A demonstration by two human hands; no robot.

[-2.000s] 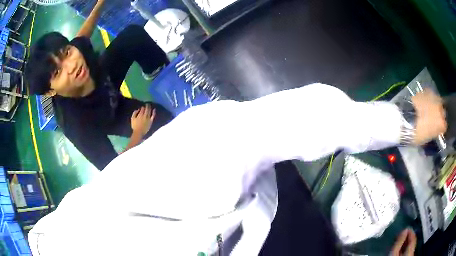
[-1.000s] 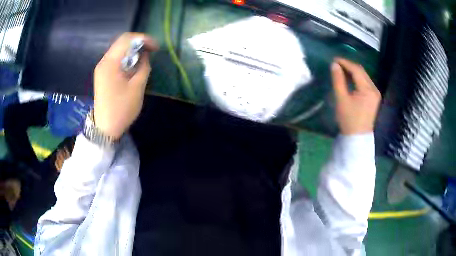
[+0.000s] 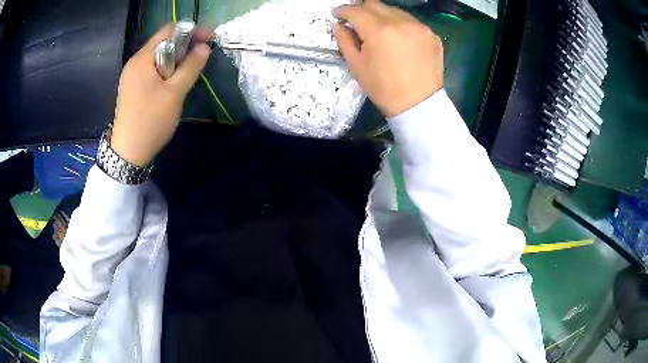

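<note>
My left hand [image 3: 156, 88] is closed around a few silver rod assemblies [image 3: 175, 48], whose rounded ends show between thumb and fingers. My right hand [image 3: 391, 57] is over the right part of the open clear bag of small white parts [image 3: 295, 96], fingers bent and thumb near the fingertips. A slim silver rod assembly [image 3: 284, 51] lies level across the top of the bag, between my two hands. Its right end reaches my right fingers; whether they grip it or anything else cannot be told.
A black tray [image 3: 64, 78] is on the left. On the right, a dense row of silver-white rods [image 3: 572, 106] lies on a black tray [image 3: 522, 106]. A blue bin [image 3: 67, 170] with loose rods and a person's hand [image 3: 61, 225] are at lower left.
My right hand has moved left from beside the bag to over it. My left hand still holds the silver pieces. The view has shifted, showing more of the right tray's rods.
</note>
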